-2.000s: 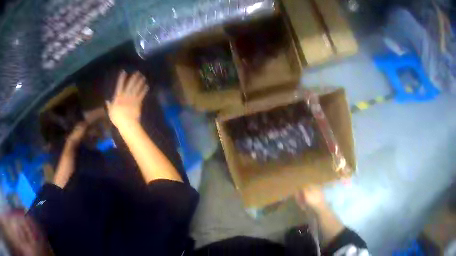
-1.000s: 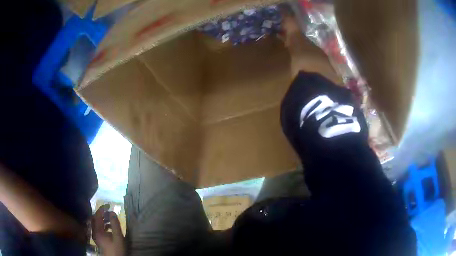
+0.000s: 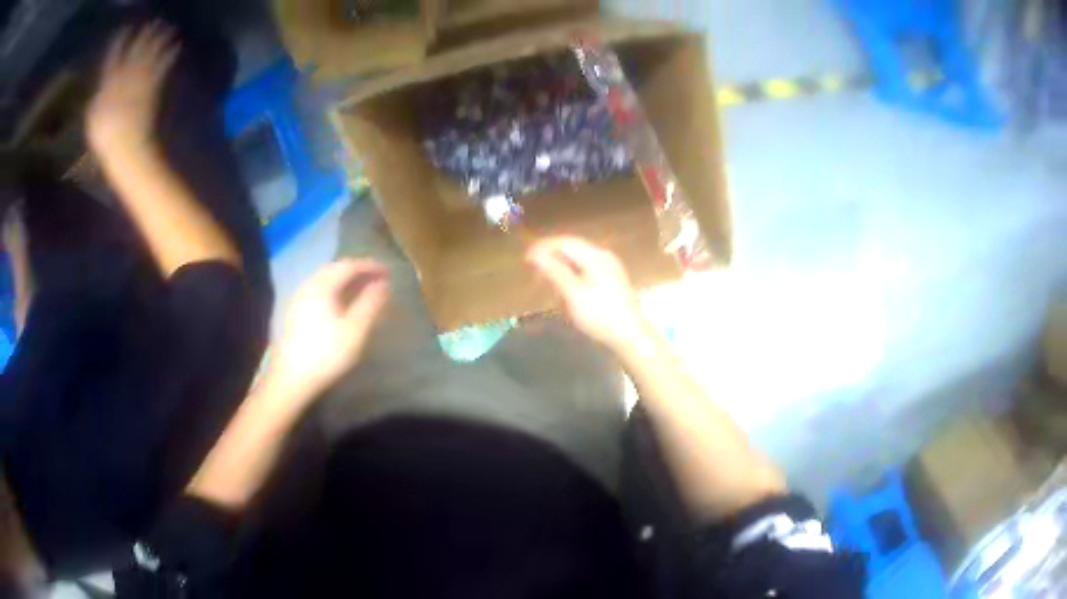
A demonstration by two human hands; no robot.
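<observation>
A large open carton (image 3: 491,281) stands in front of my lap. Many loose grey-purple-white pieces (image 3: 527,152) lie in its far part, and shiny reddish tape (image 3: 644,158) runs along its right side. My right hand (image 3: 585,287) is over the carton's near edge, its fingertips pinched on a small white piece with thin leads (image 3: 503,211); the image is blurred there. My left hand (image 3: 331,318) is above my lap, left of the carton, with thumb and fingers curled apart and nothing visible between them.
Another person in dark clothes (image 3: 140,386) sits close on the left, one arm raised. A blue stool (image 3: 281,152) is between us. Other cartons (image 3: 357,41) stand behind. Blue stools (image 3: 913,59) are at the far right and lower right, near a brown carton (image 3: 965,474).
My right hand has come back from deep in the carton with a small piece. My left hand has come up into view. The view has shifted, and the carton appears smaller and farther off.
</observation>
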